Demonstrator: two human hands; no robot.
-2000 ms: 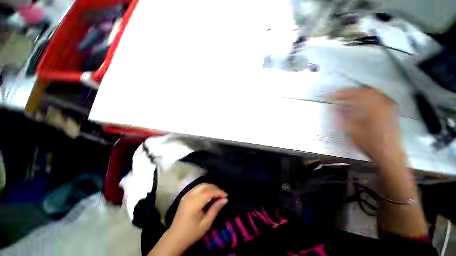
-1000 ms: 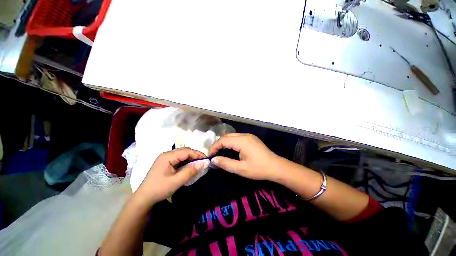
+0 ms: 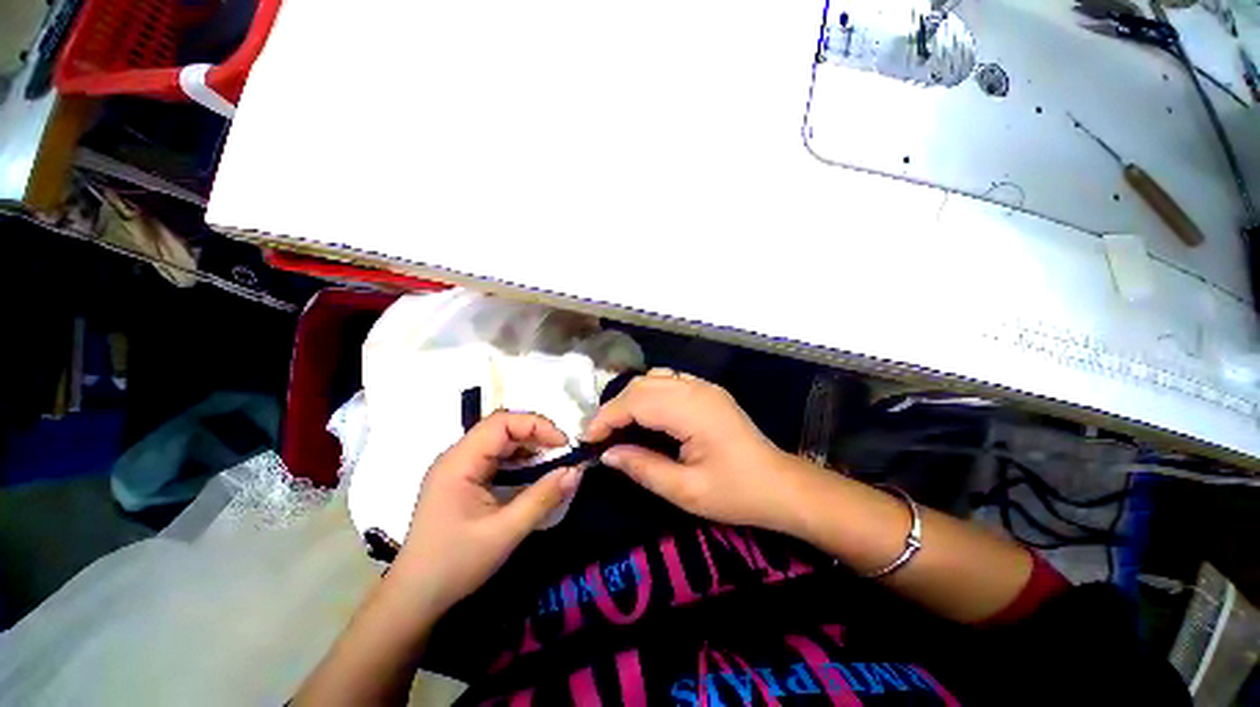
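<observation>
My left hand (image 3: pixel 484 483) and my right hand (image 3: pixel 691 442) meet above my lap. Their thumbs and fingertips pinch a narrow dark strip (image 3: pixel 532 471) between them. White fabric (image 3: pixel 415 414) lies bunched behind and left of my hands, with a short dark piece (image 3: pixel 471 409) on it. Part of the strip is hidden by my fingers. An awl or small hook tool (image 3: pixel 1158 203) with an orange-brown wooden handle lies on the table at right, beside a pale scrap (image 3: pixel 1129 265).
The white table (image 3: pixel 553 152) spans the top, its front edge just beyond my hands. A machine needle area (image 3: pixel 919 39) is at top right. A red basket (image 3: pixel 166 83) is at top left, a red bin (image 3: pixel 315 387) under the edge, cream tulle (image 3: pixel 194 594) at lower left.
My right hand has come from the table to my lap and met my left hand at the strip. In the last second more of the dark strip shows between my fingers.
</observation>
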